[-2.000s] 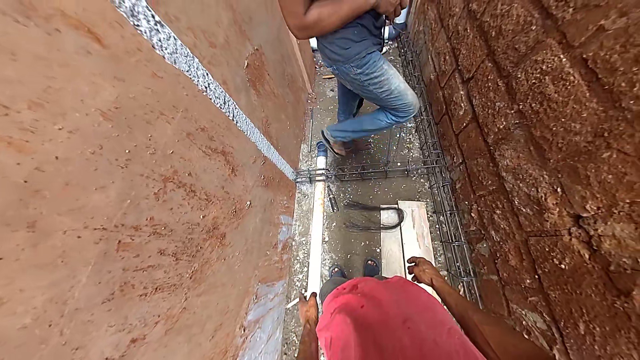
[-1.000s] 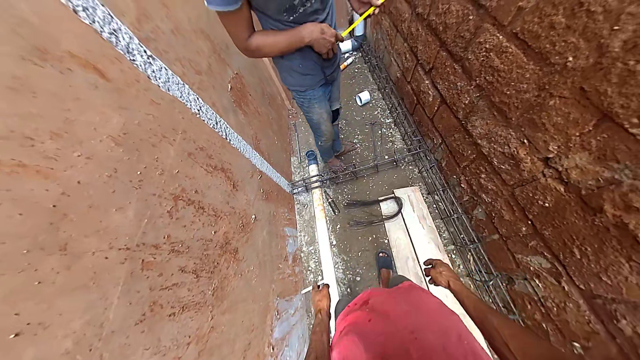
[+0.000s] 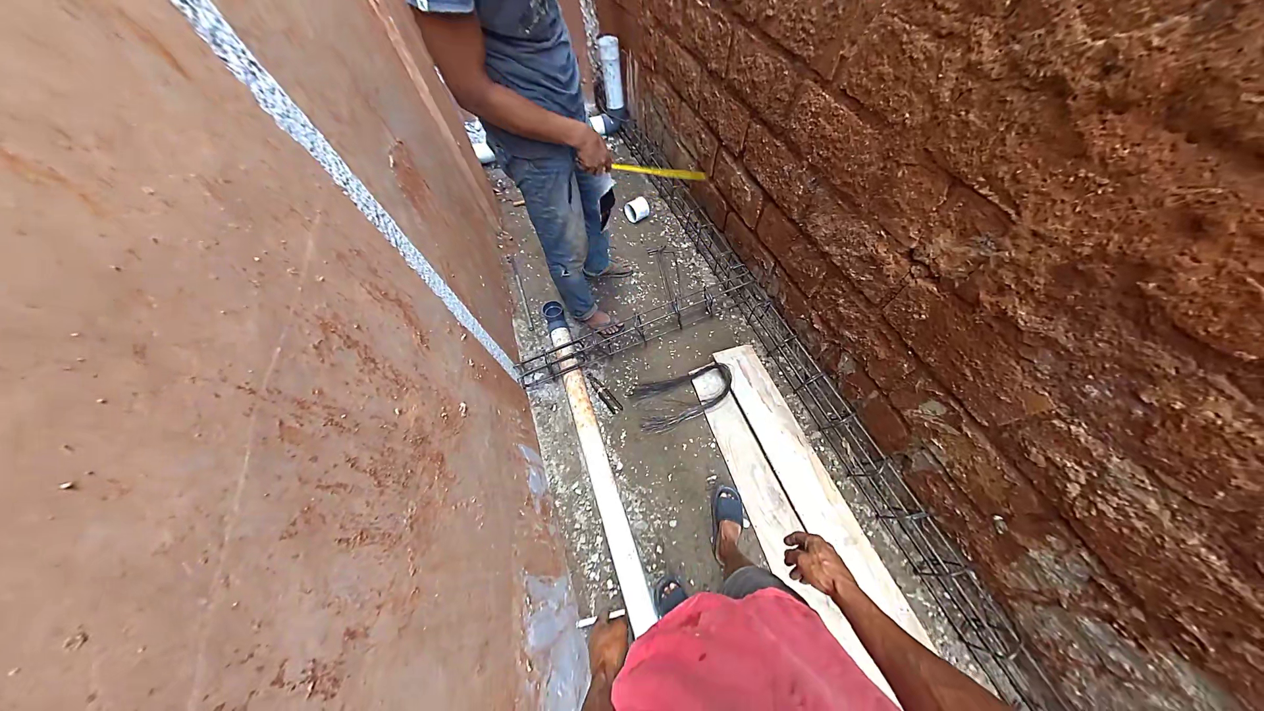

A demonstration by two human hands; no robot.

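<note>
My left hand (image 3: 607, 644) is low in the view, close against the left side of a long white plastic pipe (image 3: 604, 484); a thin white stick shows at its fingertips, and its grip is partly hidden. My right hand (image 3: 818, 563) hangs over two pale wooden boards (image 3: 790, 444), fingers apart and nothing in them. The pipe runs forward along the left wall to a dark blue fitting (image 3: 555, 318) and passes by a crosswise rebar cage (image 3: 642, 331). A bundle of black binding wire (image 3: 726, 385) lies at the boards' far end.
A co-worker (image 3: 538, 99) stands ahead with a yellow tape measure (image 3: 662, 172). Near them are a short white pipe piece (image 3: 637, 209) and an upright white pipe (image 3: 612, 74). A long rebar cage (image 3: 839, 425) follows the rough stone wall (image 3: 948, 247); a plastered wall (image 3: 276, 395) stands left.
The co-worker has put the raised leg down and now holds the yellow tape lower, toward the stone wall. My right hand stays over the boards; my left remains by the pipe.
</note>
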